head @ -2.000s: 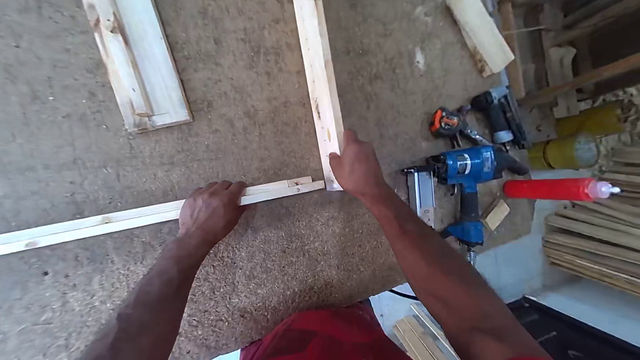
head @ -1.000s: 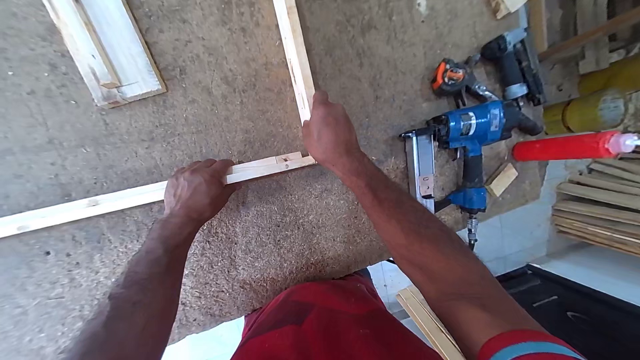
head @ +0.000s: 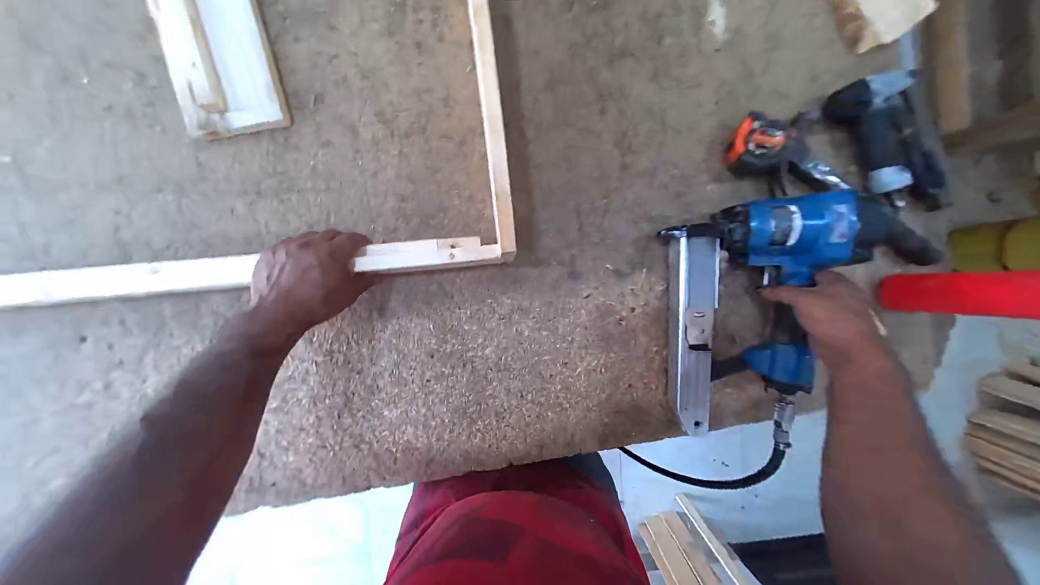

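Observation:
My left hand point(head: 309, 275) grips a long pale wood strip point(head: 195, 273) lying across the particleboard tabletop point(head: 455, 357). The strip's right end meets the lower end of a second wood strip point(head: 492, 130), forming a corner. My right hand point(head: 833, 313) is around the handle of a blue pneumatic nailer or stapler point(head: 804, 227), which lies on its side at the right. Its silver magazine point(head: 693, 333) points toward the near edge. The fingers behind the handle are partly hidden.
An orange and black tape measure point(head: 760, 145) and a second pneumatic tool point(head: 881, 134) lie beyond the nailer. A red bottle or tube point(head: 963, 294) is at the right. A wood panel piece point(head: 244, 73) lies at upper left. A black air hose point(head: 723, 483) hangs below the near edge.
My right hand has let go of the upright strip at the corner and moved right to the blue tool's handle. My left hand still holds the long strip.

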